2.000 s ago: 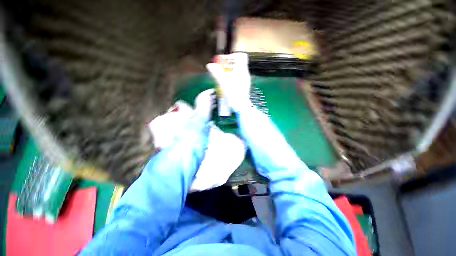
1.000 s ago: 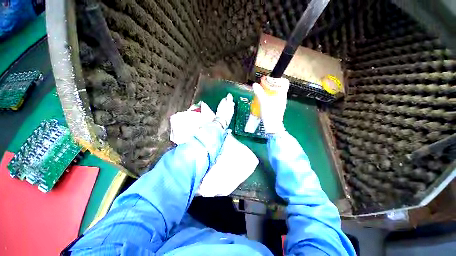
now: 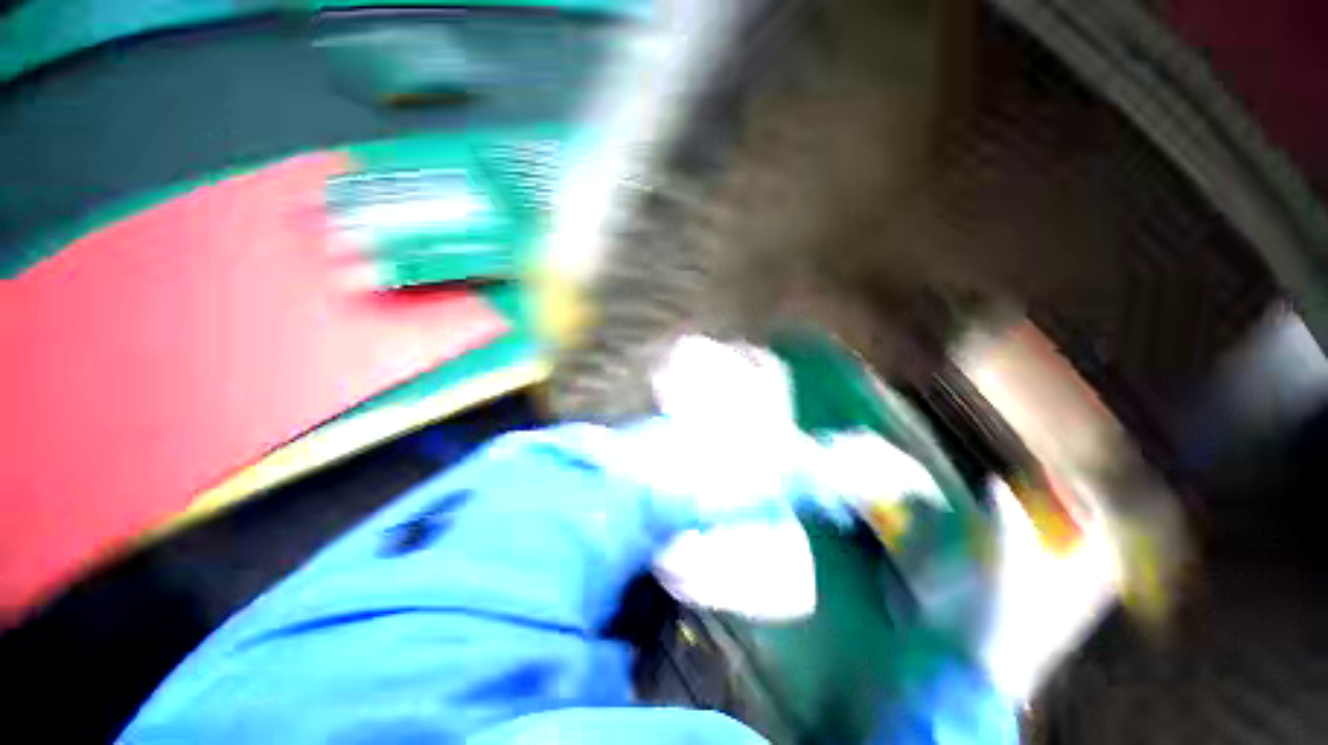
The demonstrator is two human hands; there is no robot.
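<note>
The view is strongly blurred. My gloved right hand (image 3: 1046, 597) is at the lower right of the booth, closed around the orange grip (image 3: 1052, 517) of the air gun; its nozzle cannot be made out. My gloved left hand (image 3: 881, 473) is over the green mat (image 3: 838, 582), left of my right hand. Whether it holds anything cannot be told. A pale green smear between the hands may be a circuit board. A white cloth (image 3: 724, 390) lies beside and partly under my left arm.
At the left, a circuit board (image 3: 423, 226) is at the edge of a red sheet (image 3: 175, 320). Another blurred board (image 3: 401, 61) is on the dark belt (image 3: 160, 124). The booth's pale rim (image 3: 619, 160) stands between. A tan box (image 3: 1041, 386) is behind the hands.
The view has swung left and tilted, so the red sheet and belt fill more of it and the booth sits further right. My right hand still has the orange grip.
</note>
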